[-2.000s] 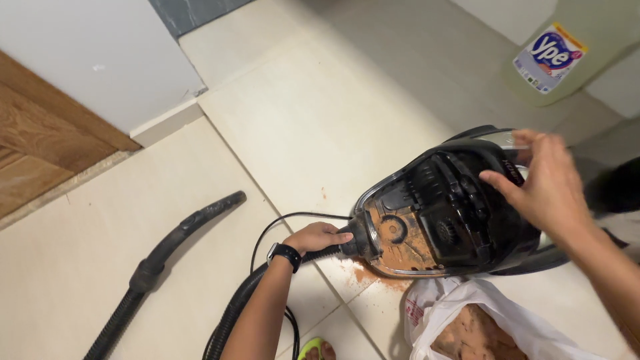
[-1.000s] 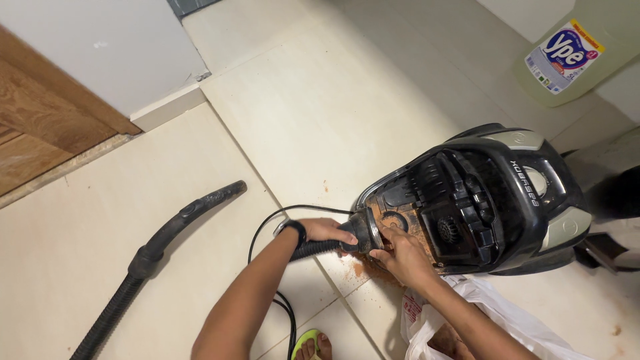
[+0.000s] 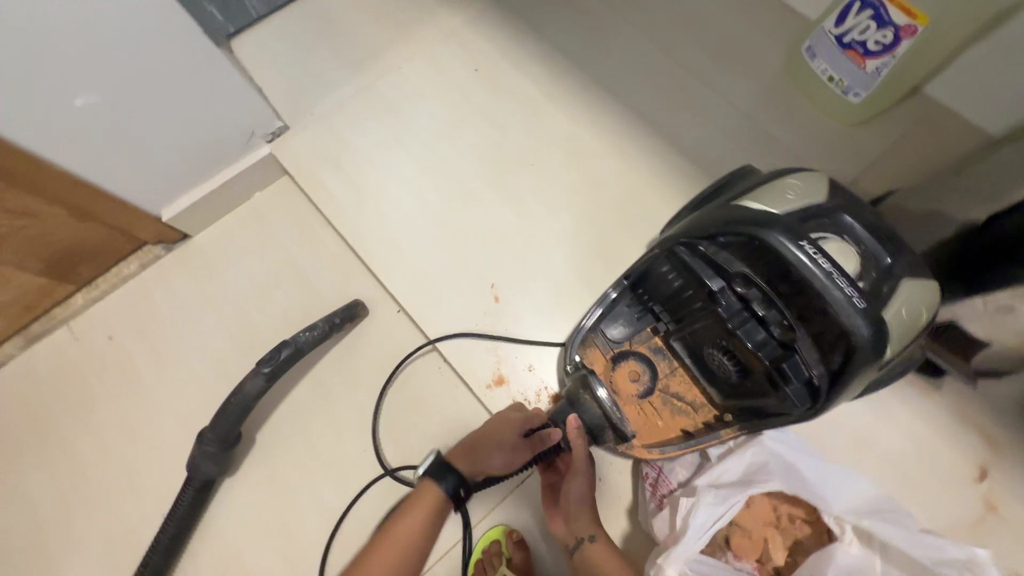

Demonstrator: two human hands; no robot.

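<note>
A black canister vacuum cleaner point(image 3: 832, 288) rests on the floor with its dust compartment uncovered, and orange-brown dust point(image 3: 660, 404) coats the inside. The black hose connector point(image 3: 588, 408) sits at its front end. My left hand point(image 3: 504, 440), with a watch on the wrist, grips the hose end at this connector. Beside it, my right hand point(image 3: 570, 480) has its thumb on the connector from below; its other fingers are partly hidden. At the left lies the hose's curved wand handle point(image 3: 280, 364). An open white plastic bag point(image 3: 768, 464) holding orange-brown dirt point(image 3: 772, 528) is below the vacuum.
A thin black cable point(image 3: 376, 400) loops over the tiles left of my hands. A large jug of greenish liquid point(image 3: 864, 60) stands at the upper right. Dust specks point(image 3: 498, 380) lie near the vacuum's front. A wall corner and wooden door are at left.
My right hand has moved from the top of the vacuum to the hose connector, then to its lower side. My left hand has stayed at the hose end.
</note>
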